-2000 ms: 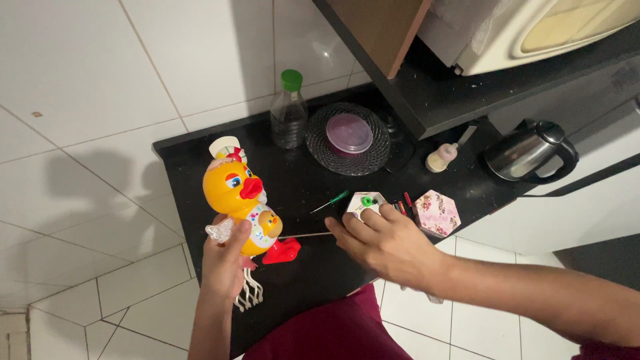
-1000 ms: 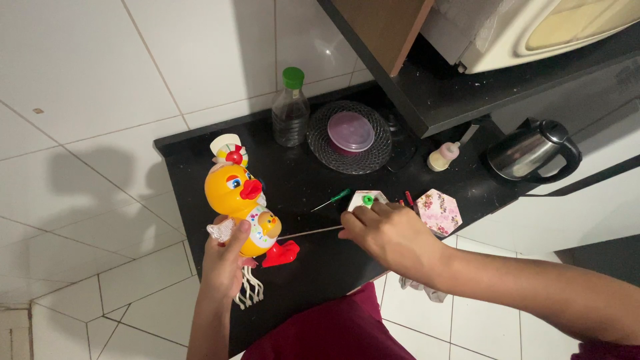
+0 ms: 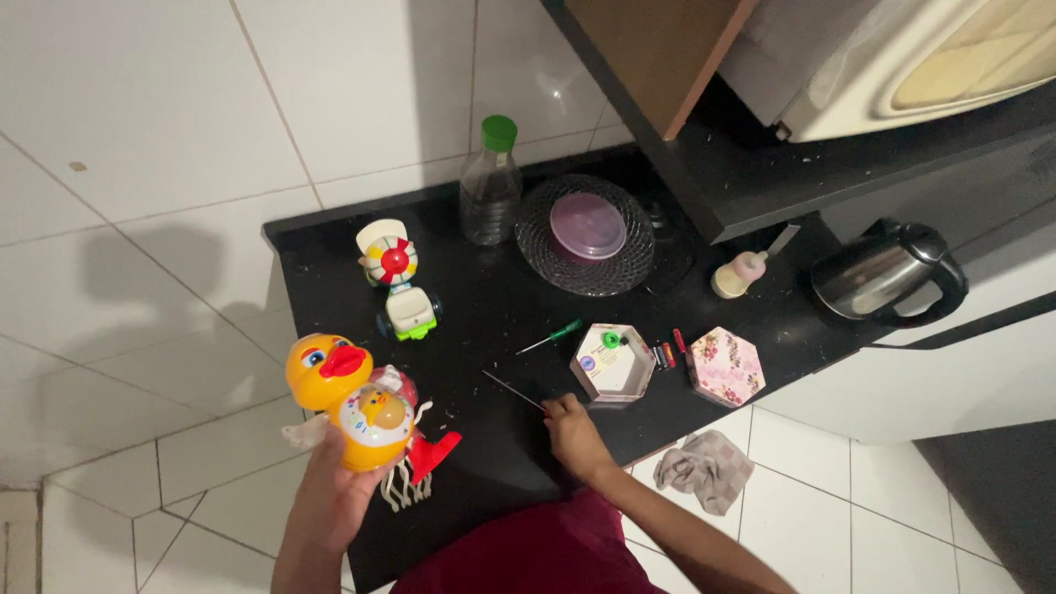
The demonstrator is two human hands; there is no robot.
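My left hand [image 3: 342, 487] holds a yellow plastic toy duck [image 3: 375, 445] upright at the counter's left edge, its face and printed belly turned up toward me. White cords [image 3: 404, 487] and a red part [image 3: 433, 455] show at its lower right. Over the counter, my right hand [image 3: 572, 433] grips the handle end of a screwdriver [image 3: 513, 389], its long thin shaft pointing up and left. A green-handled screwdriver [image 3: 550, 337] lies beyond it. Near that sits an open hexagonal box [image 3: 615, 363] with a small green piece [image 3: 611, 339] inside.
A white and green wheeled toy [image 3: 410, 312], a green-capped bottle [image 3: 491, 194], a glass plate [image 3: 540, 247] with a lidded bowl [image 3: 588, 225], batteries [image 3: 664, 355], a floral hexagonal lid [image 3: 728, 367], a small bottle [image 3: 737, 275] and a steel kettle [image 3: 874, 276] stand about. A shelf [image 3: 726, 198] overhangs the back right.
The duck has moved down and left in my left hand, so the wheeled toy behind it shows more fully. My right hand has drawn back from the open box, with the screwdriver in it.
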